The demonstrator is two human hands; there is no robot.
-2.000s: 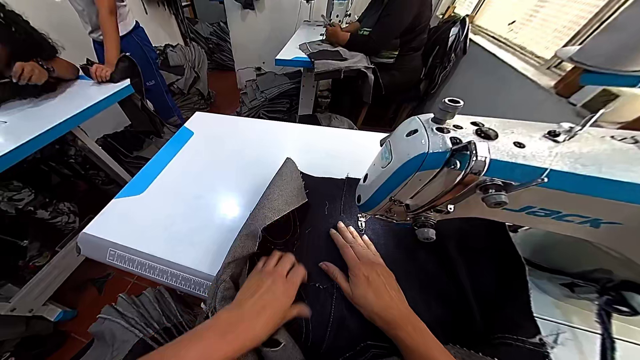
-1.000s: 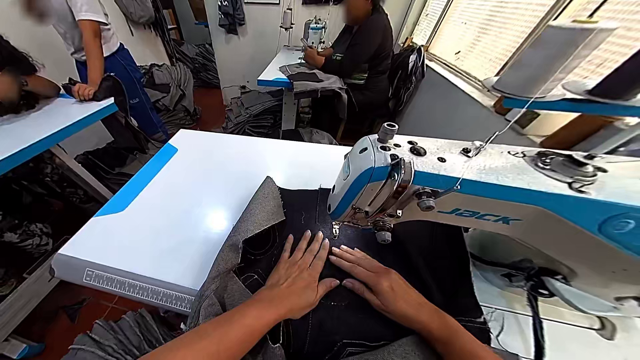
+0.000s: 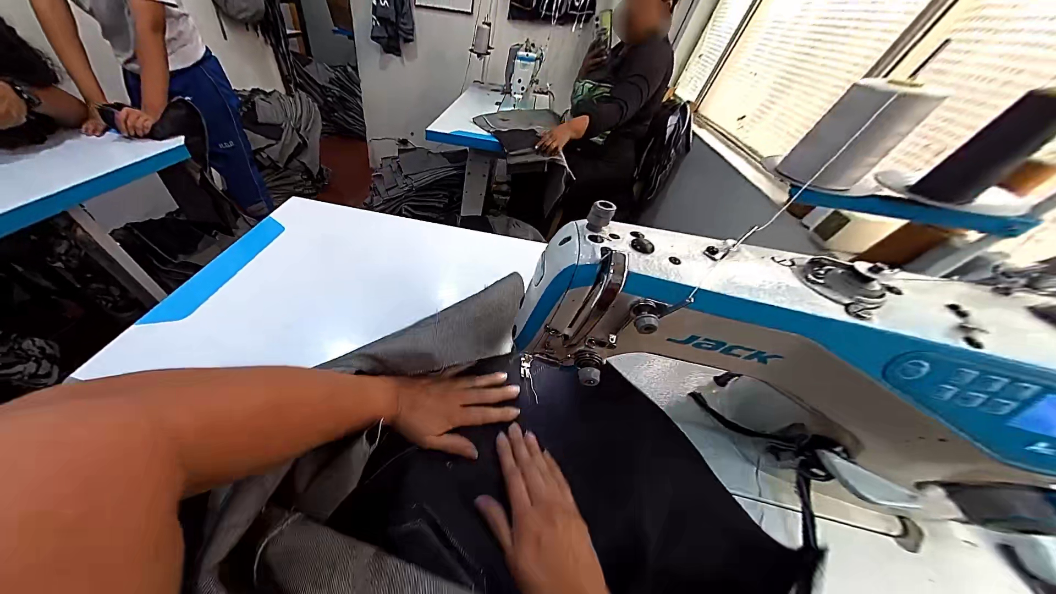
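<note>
A Jack industrial sewing machine (image 3: pixel 726 330) reaches in from the right, its presser foot (image 3: pixel 526 367) standing at the far edge of a dark denim piece (image 3: pixel 643 470). My left hand (image 3: pixel 454 408) lies flat on the denim just left of the foot, fingers pointing right. Nearer to me, my right hand (image 3: pixel 540 511) rests palm down on the same cloth, fingertips toward the foot. Neither hand grips anything. The cloth's grey underside (image 3: pixel 445 330) is folded up at the far left of the foot, and more grey cloth (image 3: pixel 330 553) bunches below my left forearm.
The white machine table (image 3: pixel 330 272) extends to the left. Thread cones (image 3: pixel 858 132) stand on a blue rack at the right. Another person (image 3: pixel 631 91) sits at a sewing table (image 3: pixel 470 115) ahead; people are at a table (image 3: pixel 91 173) on the left. Garment piles (image 3: pixel 421 177) lie behind.
The denim has shifted under the machine, its grey folded edge now beside the machine head. My left forearm now lies more across the view. The seated person ahead has raised one hand with an object.
</note>
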